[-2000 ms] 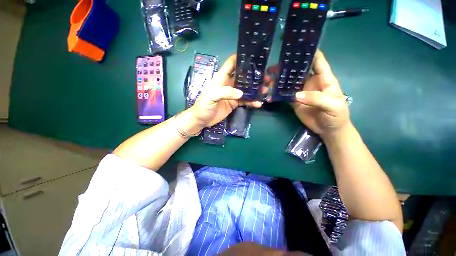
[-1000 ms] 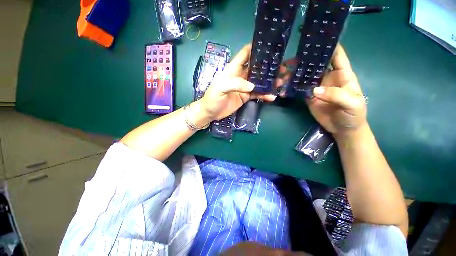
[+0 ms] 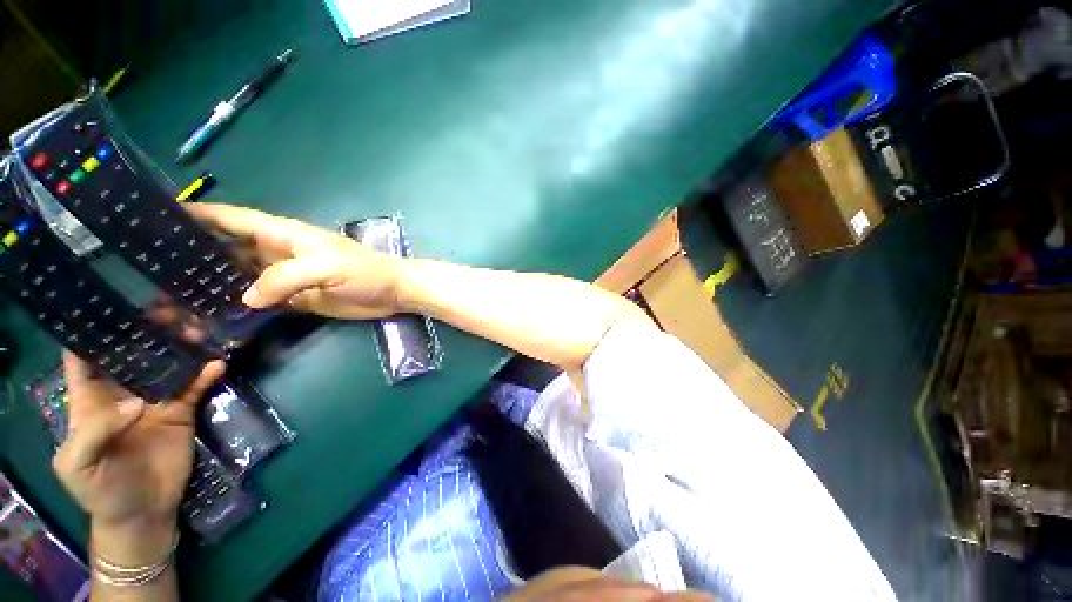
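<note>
My left hand (image 3: 124, 453) holds the lower end of one long black remote control (image 3: 88, 312) at the left. My right hand (image 3: 317, 273) holds the lower end of a second black remote control (image 3: 159, 223) beside it. Both remotes show coloured keys near their far ends, and shiny film shows around them. They are raised above the green bench top (image 3: 494, 153). A bagged remote (image 3: 406, 341) lies under my right wrist. More bagged remotes (image 3: 241, 429) lie beside my left hand. The phone (image 3: 35, 547) is cut off at the left edge.
A pen (image 3: 235, 106) and a small yellow-and-black item (image 3: 198, 186) lie beyond the remotes. A white notebook (image 3: 394, 14) is at the top edge. Right of the bench are an open carton (image 3: 705, 335), a brown box (image 3: 832, 194) and a blue stool (image 3: 852, 88) on the floor.
The view has swung to the right, so the hands and both remotes now appear at the left and tilted. The floor and cartons have come into view. Both hands still hold their remotes.
</note>
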